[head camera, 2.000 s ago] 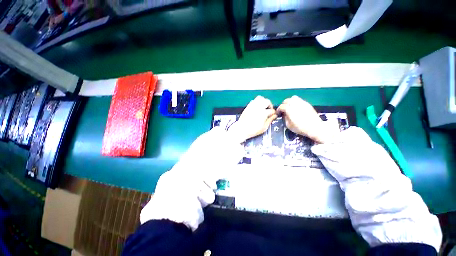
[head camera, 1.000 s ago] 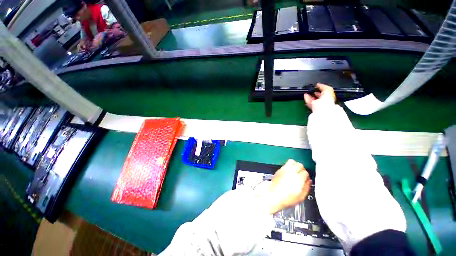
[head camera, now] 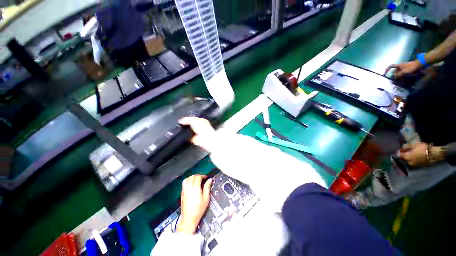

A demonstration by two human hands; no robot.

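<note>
An open laptop base with a dark board lies on the bench in front of me, partly hidden by my arms. My left hand lies over its far left part, fingers bent at the far edge; whether it grips is unclear. A second open laptop is beyond, by the pale rail, slightly blurred behind a dark post. My right hand is closed on its near right edge, fingertips partly hidden.
A blue bin and red bubble-wrap bag are at lower left. A green strip, screw feeder and screwdriver lie right. A person's hand is at another laptop. A label strip hangs ahead.
The view has swung to the right, bringing the feeder and neighbouring worker into sight. The second laptop now appears closer to the rail, with my right hand on its edge. My left hand stays over the near laptop.
</note>
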